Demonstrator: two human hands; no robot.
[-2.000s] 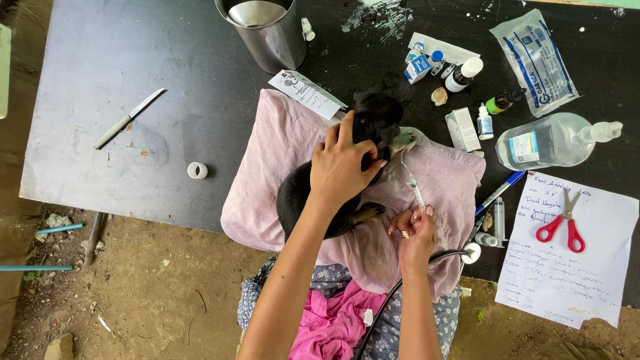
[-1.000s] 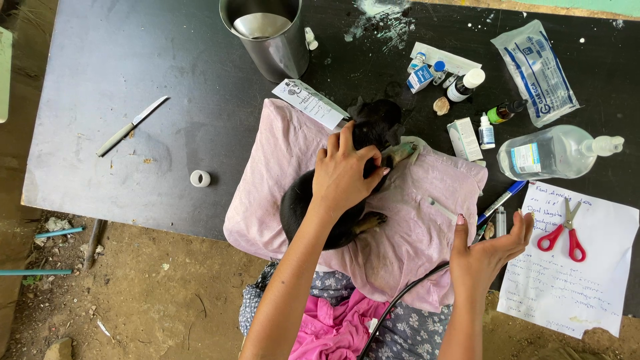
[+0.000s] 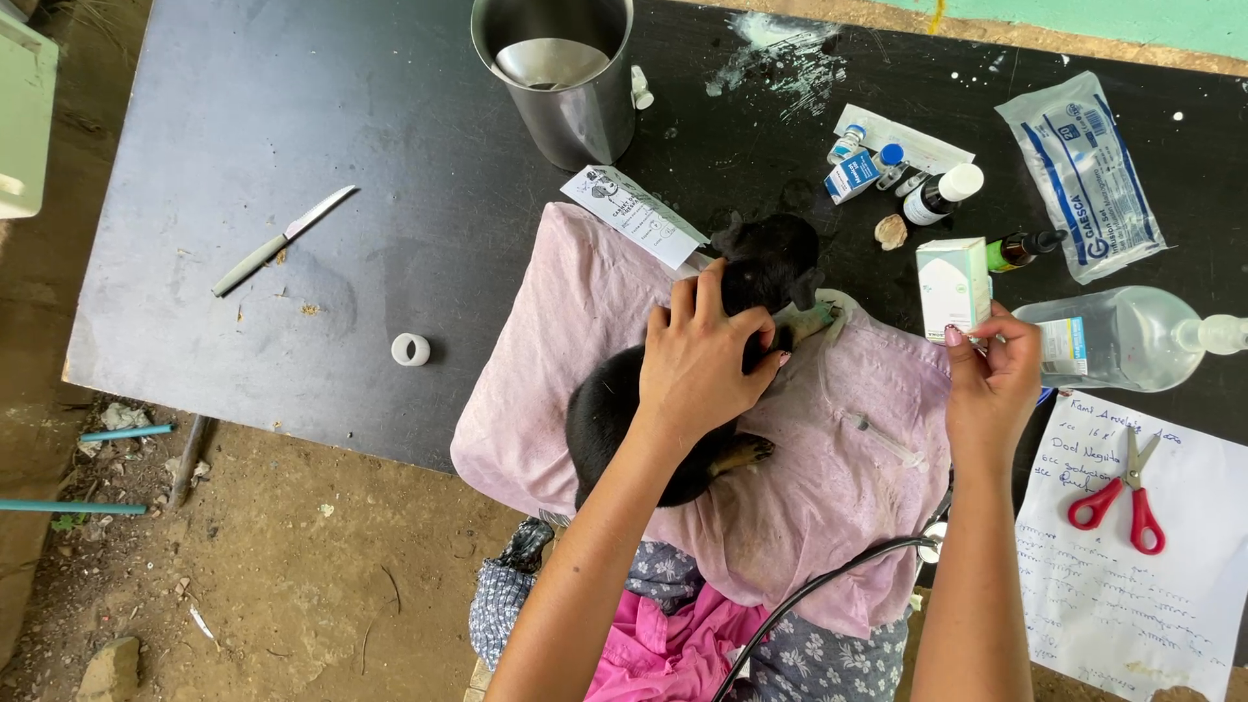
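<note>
A small black puppy (image 3: 609, 409) with tan paws lies on a pink cloth (image 3: 526, 361). My left hand (image 3: 697, 361) rests around its neck and shoulders, fingers spread over the fur. My right hand (image 3: 999, 375) pinches the lower end of a small white and green carton (image 3: 951, 288) between thumb and fingers, at the cloth's right edge. A clear syringe (image 3: 882, 439) lies on the cloth between the puppy and my right hand, beside thin tubing (image 3: 834, 336) near the bandaged foreleg.
Vials, a dark bottle with a white cap (image 3: 941, 195), a dropper bottle (image 3: 1024, 251), a packaged infusion set (image 3: 1082, 175) and a large clear bottle (image 3: 1121, 336) stand or lie right. Red scissors (image 3: 1131, 487) rest on handwritten paper (image 3: 1121, 604). A metal container (image 3: 575, 107) and a knife (image 3: 283, 242) are left.
My right hand has let go of the syringe, now lying on the cloth, and moved up to the carton that lay on the table. My left hand has stayed on the puppy.
</note>
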